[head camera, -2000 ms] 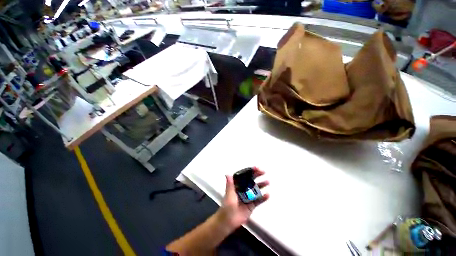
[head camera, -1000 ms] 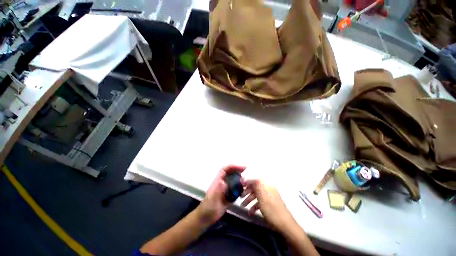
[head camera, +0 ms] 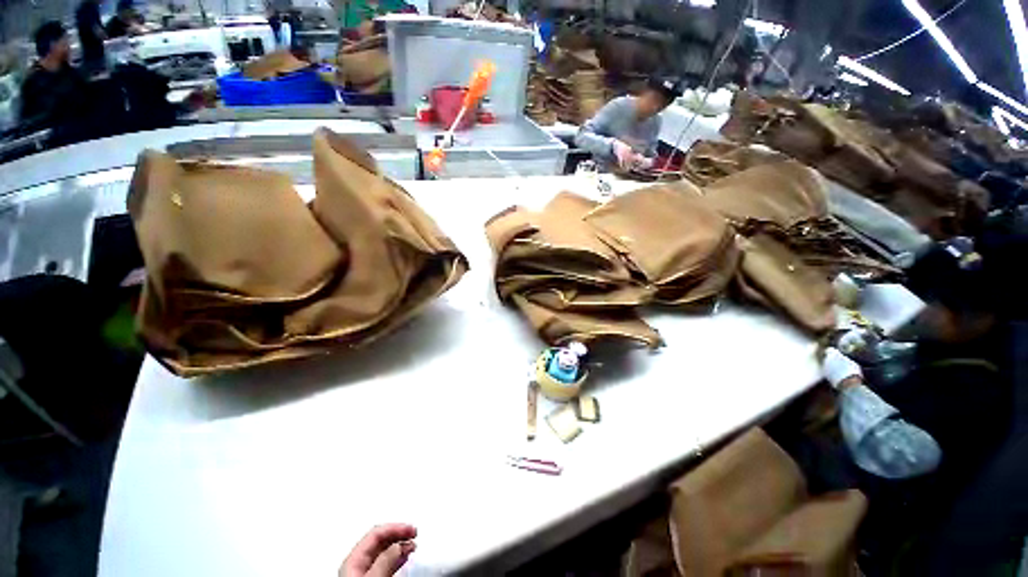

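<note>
My left hand [head camera: 380,550] is small and cut off by the bottom edge of the picture, over the white table [head camera: 259,479]. Its fingers are curled and blurred; whether it holds anything cannot be told. The small dark case is not visible. My right hand is out of the picture. Pink-handled thread snips [head camera: 533,464] lie on the table to the right of my hand. A large brown bag body [head camera: 242,242] stands open at the left of the table.
A tool cup [head camera: 560,378] with bottles stands beside a slim stick [head camera: 532,410] and two small blocks [head camera: 564,424]. Brown bag pieces [head camera: 665,242] are heaped behind; more [head camera: 744,507] lie below the table's right edge. A person in gloves [head camera: 885,434] is at the right, another [head camera: 626,122] behind.
The view has swung right and up. The dark case held in my left hand is no longer visible. My right hand has left the picture. More bag heaps and people show at the right.
</note>
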